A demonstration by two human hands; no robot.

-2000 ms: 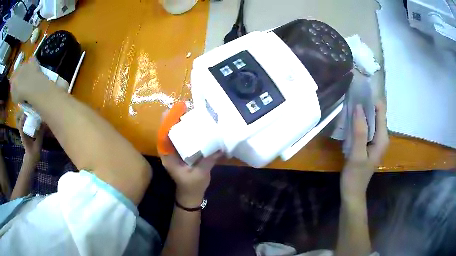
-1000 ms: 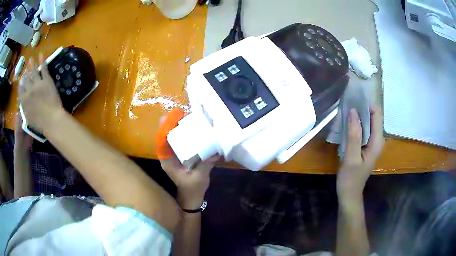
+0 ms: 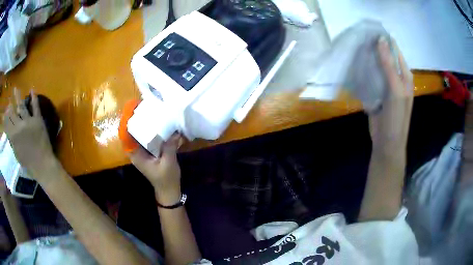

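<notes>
A white security camera with a black rounded end is held over the bench edge, its black lens panel facing up. My left hand grips the white mounting arm at its lower left end. An orange finger cot covers one finger. My right hand holds a grey cleaning cloth, raised to the right of the camera and apart from it. The cloth is blurred.
A person's hand on the left rests on another camera. The orange bench bears a pale grey mat and a white sheet. A crumpled white lump lies behind my camera. A red item is at far right.
My right hand and the cloth have moved right, away from the camera's black end. The view has shifted, so my camera and left hand appear further left and higher. The neighbour's camera has turned.
</notes>
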